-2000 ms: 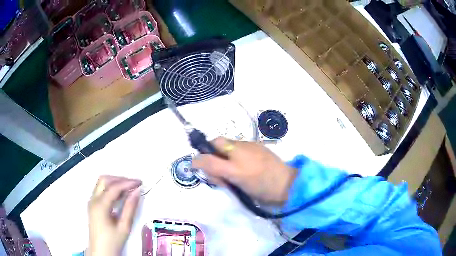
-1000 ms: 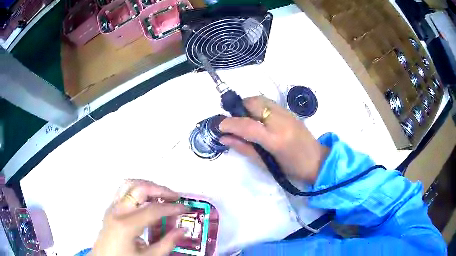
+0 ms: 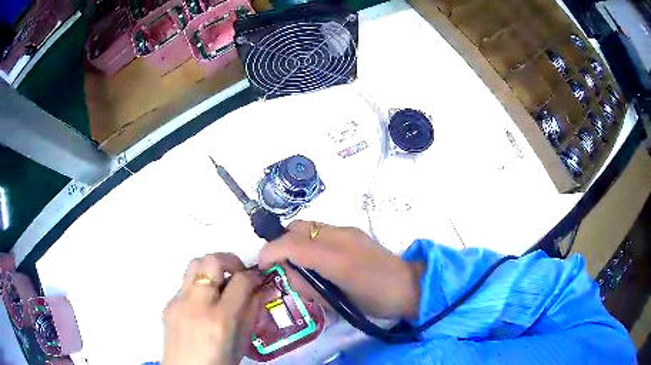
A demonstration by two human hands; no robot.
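Observation:
A pink housing (image 3: 314, 326) with a green circuit board frame and a yellow-and-white block inside lies at the bottom centre. My left hand (image 3: 210, 303) is at its left and upper edge, fingertips together; whether they pinch a wire is hidden. My right hand (image 3: 342, 267) holds the soldering iron (image 3: 268, 224), its tip pointing up and left, in the air or over the bench, away from the housing. The right fingers are at the housing's upper edge. A speaker driver (image 3: 298, 173) sits magnet side up just above the iron, seemingly on another ring-shaped part.
A fume fan (image 3: 301, 60) stands at the back. A second speaker (image 3: 411, 130) lies dark side up at centre right. The speaker tray (image 3: 492, 64) is at right, the housing carton (image 3: 132, 107) at upper left. Another pink housing (image 3: 66, 324) is at lower left. Small labels (image 3: 352, 149) lie on the bench.
My right hand has let go of the speaker driver and moved down to the housing, still holding the iron. The driver now shows magnet side up. My left hand has closed at the housing's edge.

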